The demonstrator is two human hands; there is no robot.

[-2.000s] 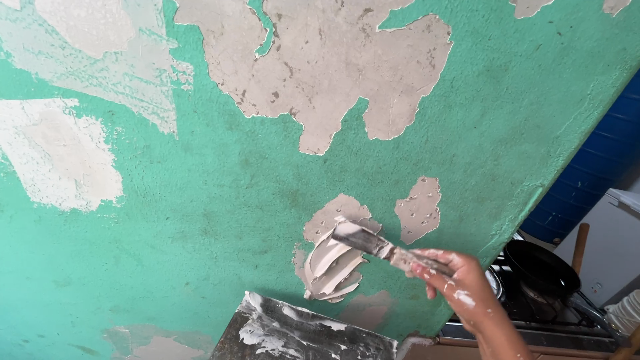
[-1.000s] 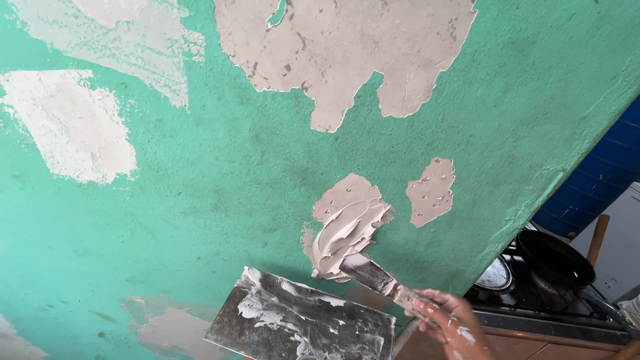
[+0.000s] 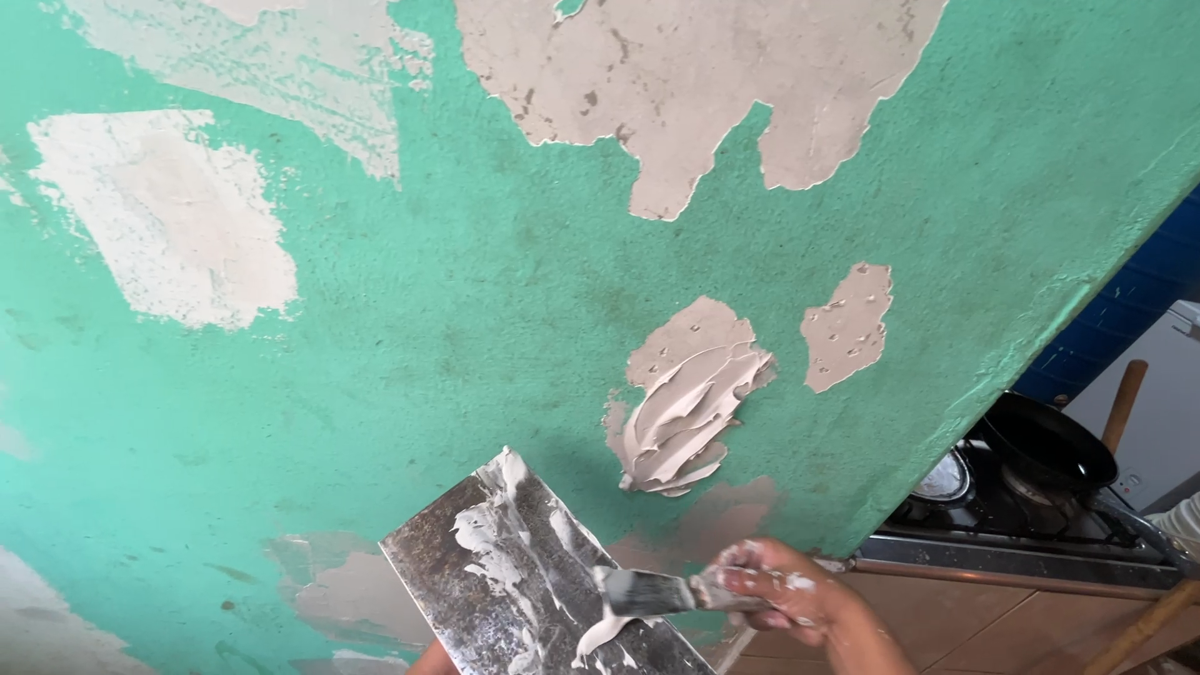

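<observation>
My right hand (image 3: 773, 591), smeared with white compound, grips the handle of a putty knife (image 3: 647, 592). The knife's blade rests on or just over a flat metal plate (image 3: 497, 562) streaked with wet filler (image 3: 605, 633). Of my left side only a bit of skin (image 3: 433, 659) shows below the plate; the fingers are hidden behind it. On the green wall (image 3: 450, 375), a thick ridged mound of filler (image 3: 684, 417) covers the lower part of a bare patch (image 3: 698, 328). A smaller pitted patch (image 3: 848, 328) lies to its right.
Higher up is a large bare patch (image 3: 694, 84), with a white filled patch (image 3: 197, 225) at left. Past the wall's right edge stand a stove (image 3: 994, 506) with a black frying pan (image 3: 1050, 441), a blue surface (image 3: 1116, 309) and a wooden handle (image 3: 1125, 403).
The putty knife has left the filler on the wall and moved down and left onto or over the metal plate. The plate has tilted more steeply. More filler covers the patch than two seconds ago.
</observation>
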